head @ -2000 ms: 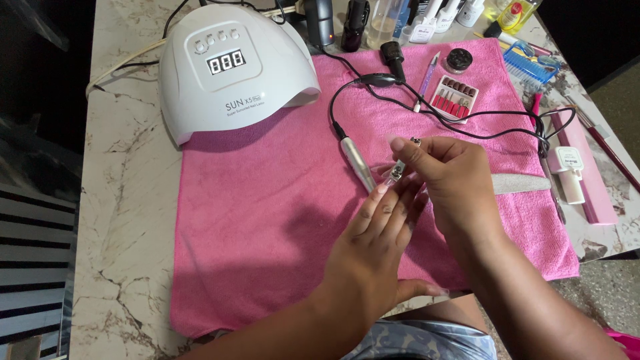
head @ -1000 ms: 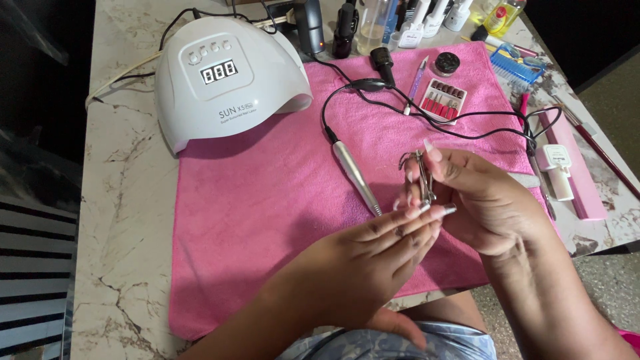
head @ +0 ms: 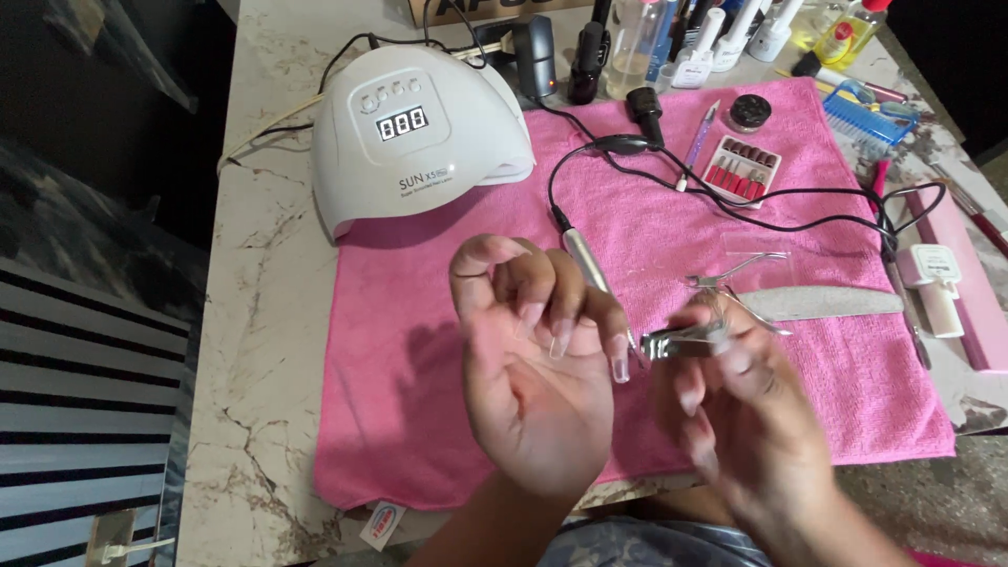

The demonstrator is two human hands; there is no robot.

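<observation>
My left hand (head: 543, 370) is raised palm up over the pink towel (head: 386, 315), its fingers curled and apart, showing long clear nail extensions and holding nothing. Just right of it, my right hand (head: 740, 402) grips a metal nail clipper (head: 681, 340) between thumb and fingers, its jaws close to a left fingertip but apart from it. Behind the right hand, cuticle nippers (head: 736, 276) and a grey nail file (head: 827, 302) lie on the towel. The silver nail drill handpiece (head: 587, 260) rests behind my left fingers.
A white nail lamp (head: 417, 150) stands at the back left. Black cable (head: 795, 228) crosses the towel near a drill bit case (head: 740, 172) and a small round jar (head: 749, 113). Bottles (head: 697, 55) line the back. A pink block (head: 957, 276) and white bottle (head: 935, 291) lie right.
My left hand has turned from back up to palm up, fingers curled. The nippers, held in my right hand one second ago, now lie on the towel; the clipper remains in that hand.
</observation>
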